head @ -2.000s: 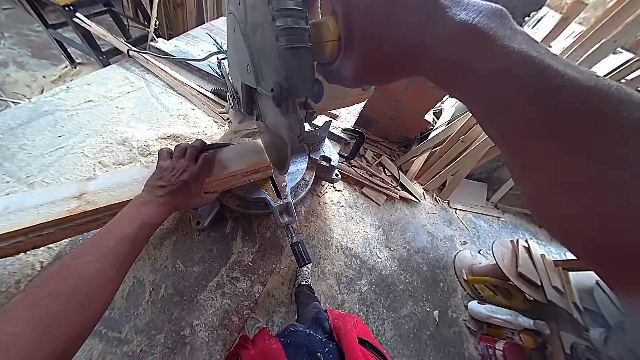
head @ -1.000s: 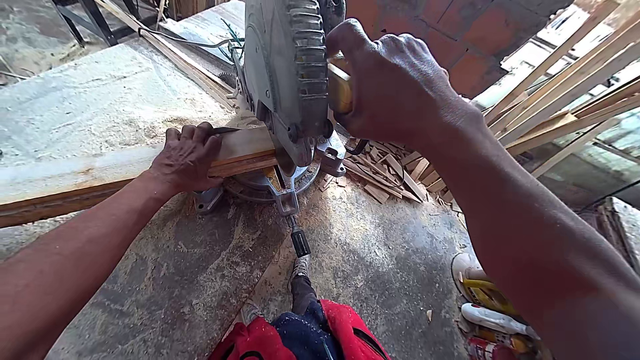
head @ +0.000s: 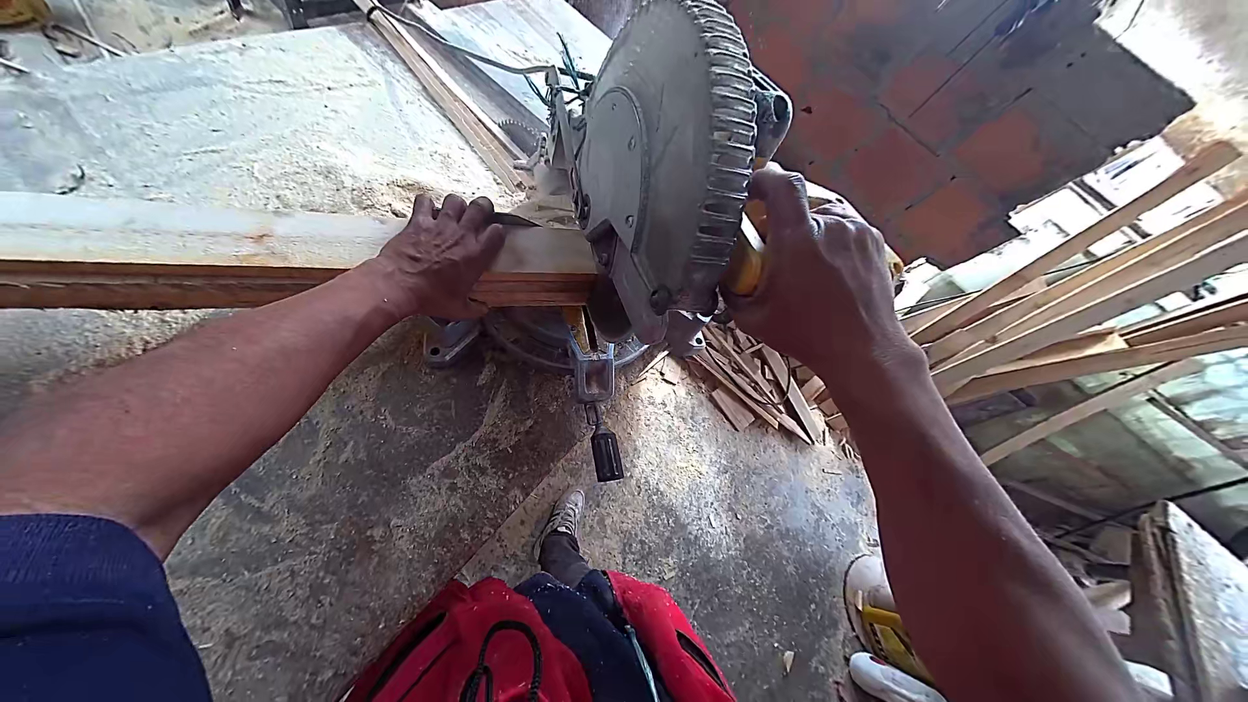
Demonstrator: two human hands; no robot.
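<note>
My left hand (head: pixel 444 255) grips a stack of wooden boards (head: pixel 195 234) near their right end, with fingers over the top and thumb at the front edge. The boards lie across the base of a miter saw (head: pixel 531 336). My right hand (head: pixel 819 263) is closed around the saw's yellow handle (head: pixel 749 255). The saw's ribbed blade guard (head: pixel 673 127) is down at the boards' right end, and the blade's contact with the wood is hidden. The miter lock knob (head: pixel 606 455) points toward me from the base.
A sawdust-covered bench (head: pixel 263 117) stands at the left. Wood offcuts (head: pixel 751 380) lie on the floor right of the saw. Long wooden strips (head: pixel 1092 283) lean at the right. A yellow tool (head: pixel 892 639) lies at the lower right. A cable (head: pixel 468 54) runs behind the saw.
The boards' right end now meets the guard, and my right hand appears lower with the handle. My left hand stays on the boards. The view has shifted.
</note>
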